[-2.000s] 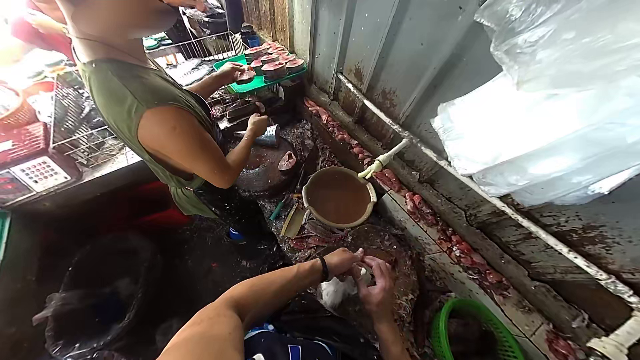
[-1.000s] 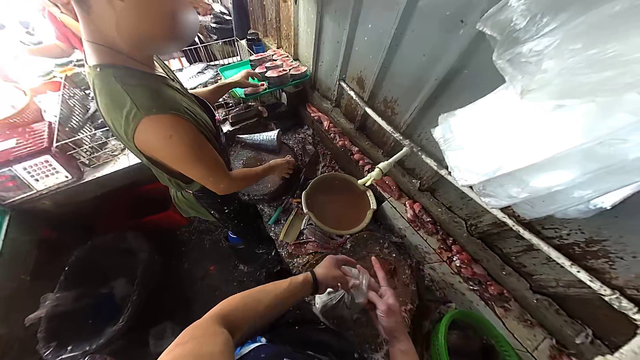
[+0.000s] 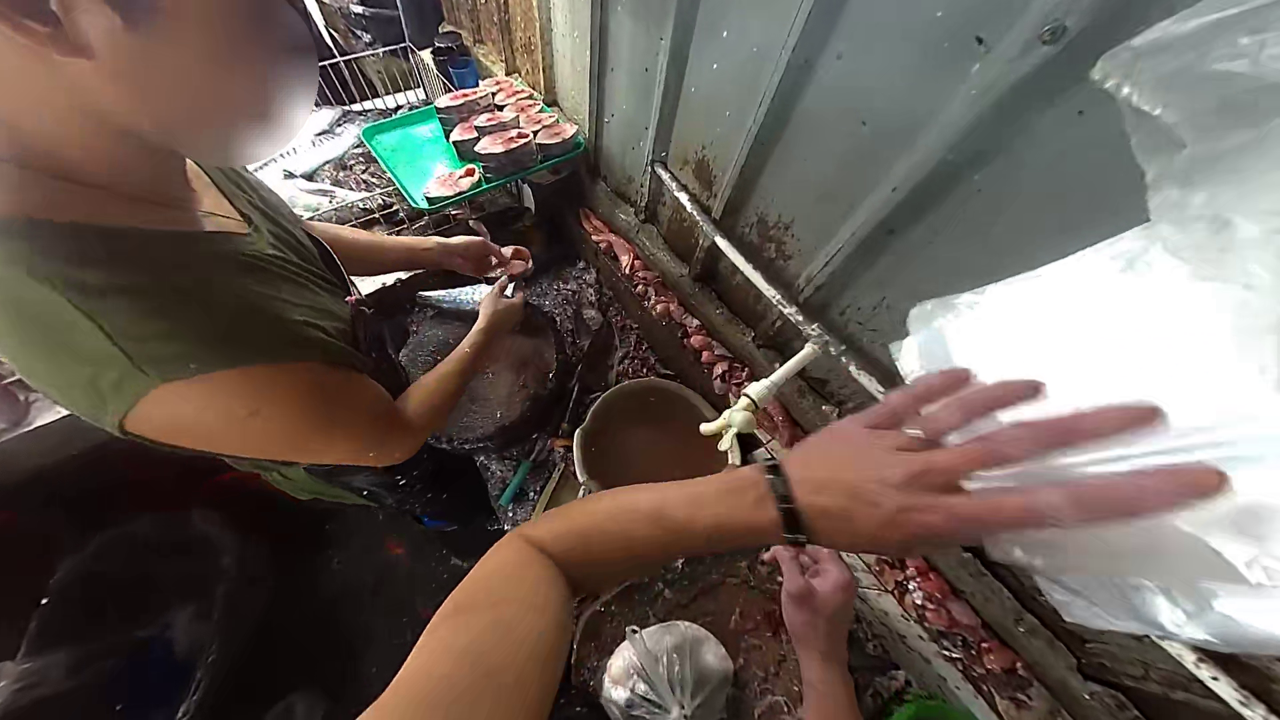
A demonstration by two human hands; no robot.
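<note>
My left hand (image 3: 880,480), with a dark band at the wrist, reaches right with spread fingers in front of hanging clear and white plastic bags (image 3: 1080,330); whether it touches them I cannot tell. Below its wrist is my right hand (image 3: 820,600), fingers curled and partly hidden, so its grip is unclear. A filled clear plastic bag with pale contents (image 3: 668,670) sits on the round, stained chopping block (image 3: 700,590), left of my right hand. Beyond my left forearm stand a bucket of brownish water (image 3: 650,435) and a pale plastic tap (image 3: 740,415).
At left a co-worker (image 3: 270,330) holds a fish piece (image 3: 515,262) over another round block (image 3: 480,375). A green tray (image 3: 410,155) bears several fish steaks. Fish scraps (image 3: 690,330) line the ledge below the metal wall and pipe. A green basket rim (image 3: 925,708) shows at the bottom.
My left hand has moved from the small plastic bag, which both hands were handling, to the hanging bags at right. The co-worker now holds a fish piece. The view has shifted.
</note>
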